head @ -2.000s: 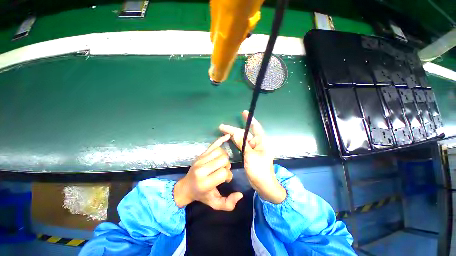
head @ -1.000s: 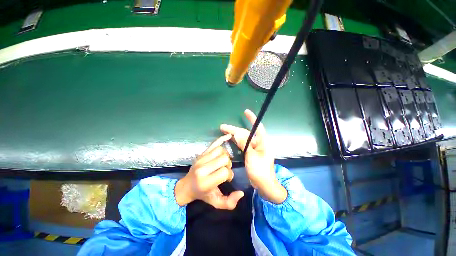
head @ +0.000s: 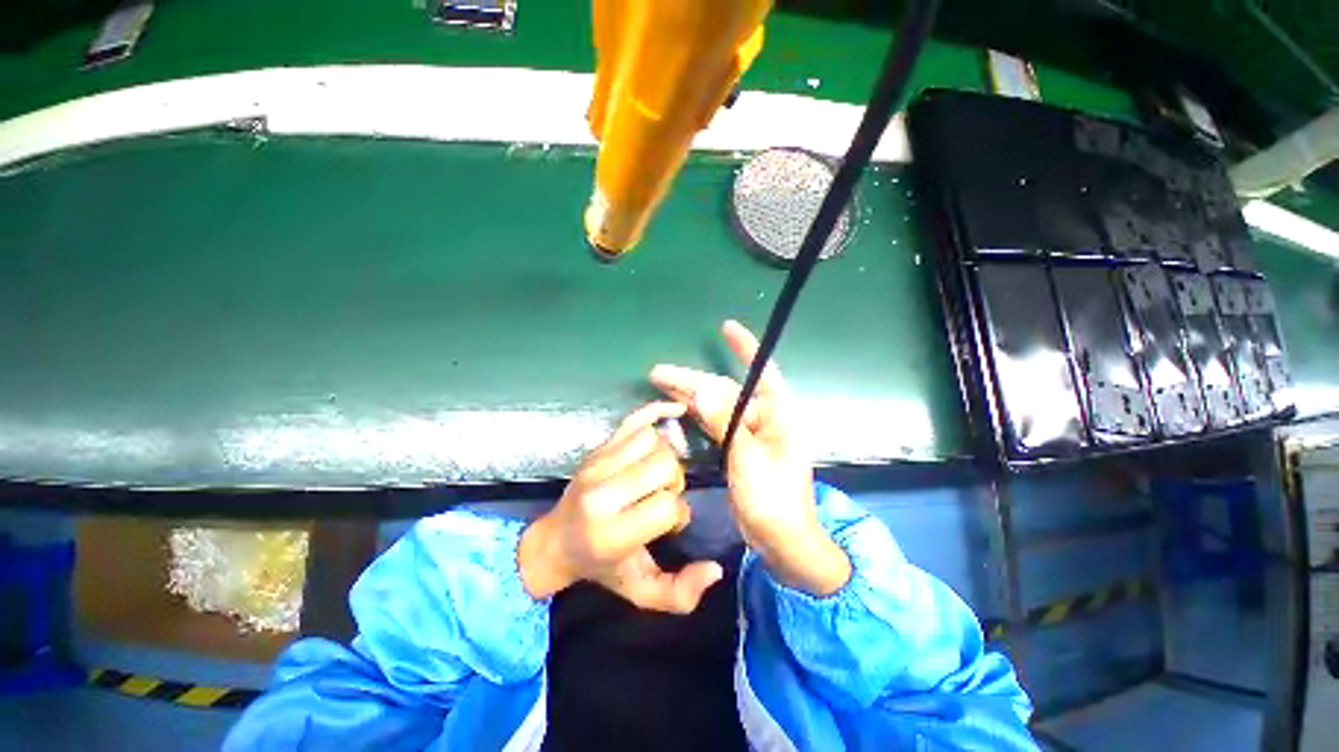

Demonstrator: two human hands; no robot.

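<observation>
My left hand (head: 624, 507) is bare, above the bench's front edge. Its index finger points up to my right hand's fingertips, other fingers are curled and the thumb is apart. My right hand (head: 764, 456) is bare, palm turned inward, fingers spread. No held part can be made out at the fingertips; anything tiny there is too small to tell. The yellow-orange electric screwdriver (head: 661, 118) hangs point down beyond my hands, left of the round speckled screw dish (head: 793, 203). Its black cord (head: 830, 221) crosses in front of my right hand.
The dark green bench mat (head: 367, 309) lies ahead. A black blister tray (head: 1028, 345) with pockets is at right. Behind the white rail (head: 367, 106), a green conveyor carries phone bodies (head: 473, 13). A clear plastic bag on brown board (head: 242, 576) is low left.
The screwdriver swung right, then back left, and its cord shifted right. Phones on the conveyor moved right. My hands have barely moved; the view shifted slightly.
</observation>
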